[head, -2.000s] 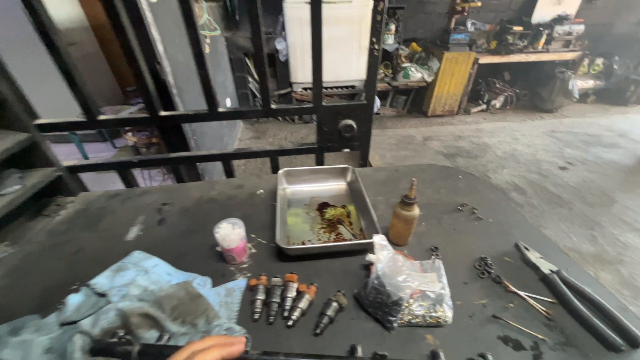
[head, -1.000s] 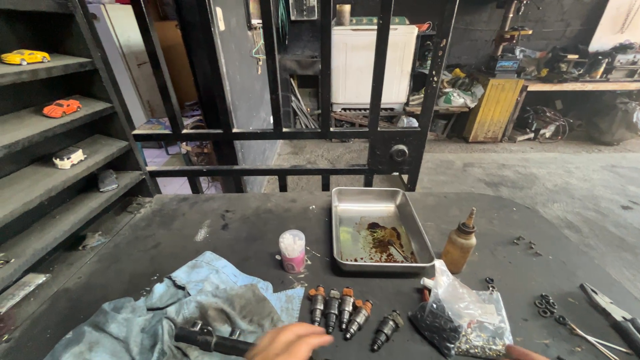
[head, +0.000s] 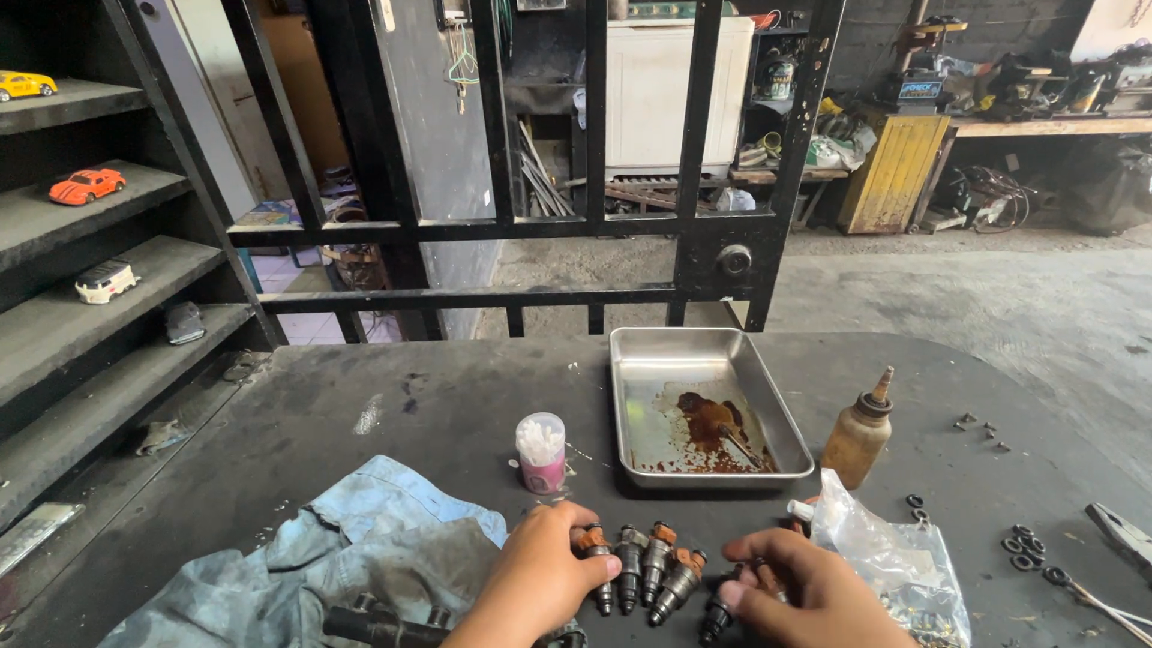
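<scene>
Several fuel injectors (head: 657, 565) with orange or dark tops lie in a row on the dark tabletop. My left hand (head: 551, 576) has its thumb and fingers around the leftmost injector (head: 597, 569); whether it grips it is unclear. At the row's right end, my right hand (head: 792, 585) curls over another injector (head: 717, 619), partly hiding it. A black fuel rail (head: 382, 625) lies below a stained blue cloth (head: 360, 540). Behind the injectors are a tub of cotton swabs (head: 541, 454) and a metal tray (head: 621, 405) with brown liquid.
A plastic bag of small parts (head: 909, 567) lies beside my right hand, near a brown squeeze bottle (head: 855, 441). Black O-rings (head: 1023, 547), swabs and pliers (head: 1120, 535) are at the right. A black metal gate (head: 540, 232) and shelves with toy cars (head: 87, 186) stand beyond the table.
Both hands have come to the ends of the injector row; my right hand was only just in view at the bag's edge a second ago. The view has shifted somewhat.
</scene>
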